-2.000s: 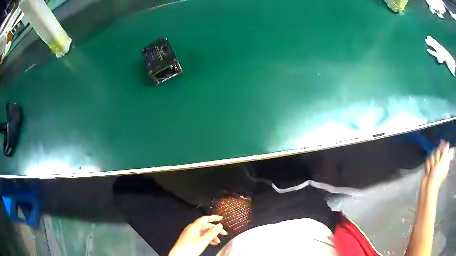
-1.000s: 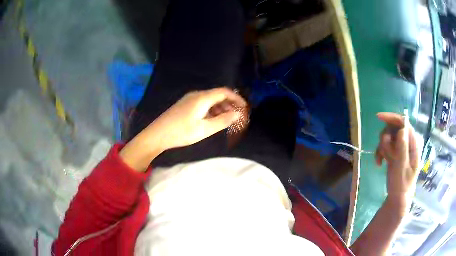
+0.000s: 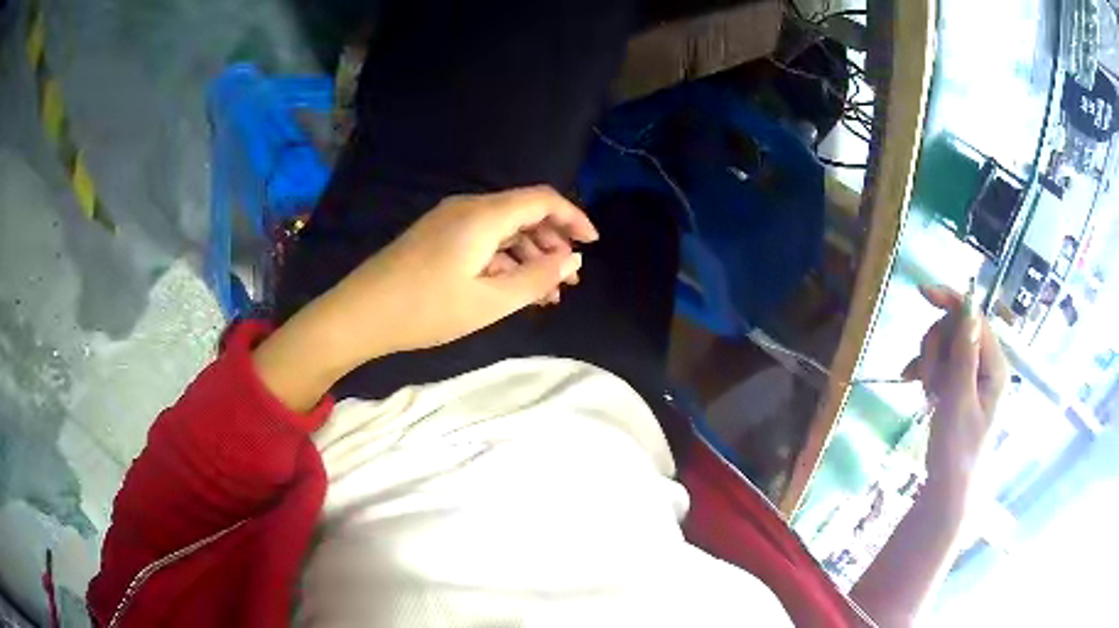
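Note:
My right hand (image 3: 963, 362) is at the right, over the bench, with its fingers closed on a thin white cable (image 3: 792, 357). A small tip stands up from the fingers. The cable runs left from the hand, over the bench edge and down beside my legs. My left hand (image 3: 497, 264) is above my lap, its fingers loosely curled, with nothing seen in it; part of the palm is hidden. A small black box-like unit (image 3: 996, 206) lies on the green bench beyond my right hand.
The pale bench edge (image 3: 893, 184) runs down the right side. Blue plastic stools (image 3: 252, 135) stand beside and between my legs and the bench. A cardboard box (image 3: 699, 52) and dark wires are under the bench. Yellow-black tape (image 3: 64, 147) marks the grey floor. The bench is partly washed out by glare.
The view has swung from the bench down to my lap. My right hand has come up over the bench with the cable. My left hand stays near my lap.

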